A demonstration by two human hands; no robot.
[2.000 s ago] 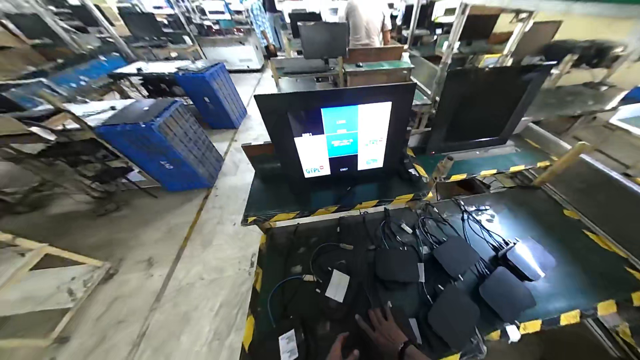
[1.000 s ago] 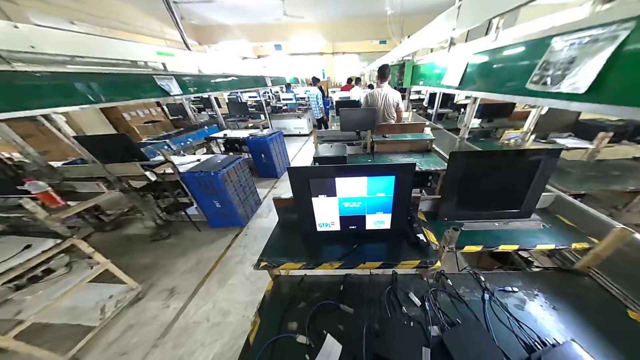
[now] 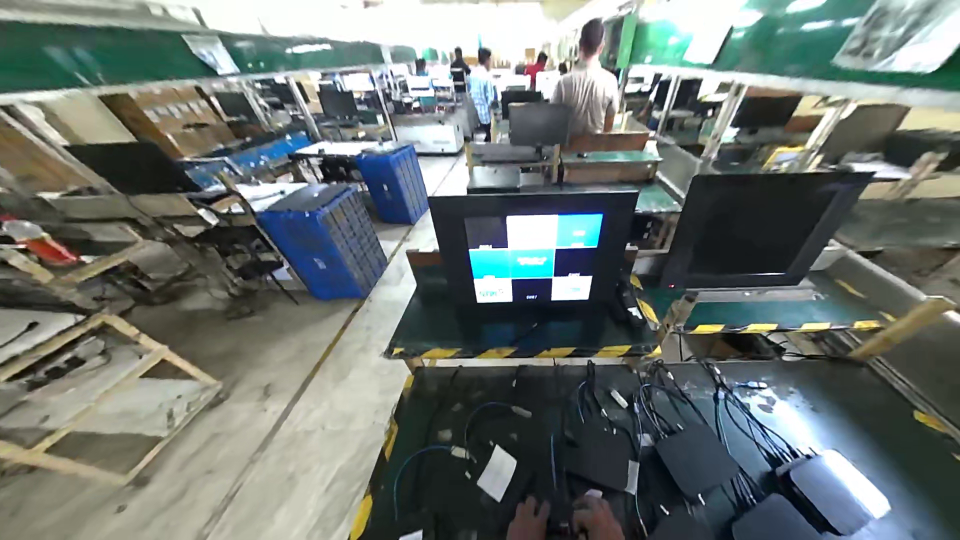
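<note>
At the bottom edge of the view, my left hand and my right hand are side by side over the dark bench, fingers bent around something dark and small that I cannot make out. Just beyond them lies a black box-shaped device with cables at its far side. More black devices sit to the right, one with a shiny top. A white paper label lies left of my hands, near a blue cable. A lit monitor stands beyond the bench.
A second, dark monitor stands to the right. Yellow-black tape edges the benches. Blue crates and a wooden frame stand on the left floor. A person in a light shirt stands far ahead, with several others farther back.
The view tilted up, then partly down again. Two seconds ago my right hand lay spread among the devices; now its fingers are bent near my left hand. The monitor's picture has changed.
</note>
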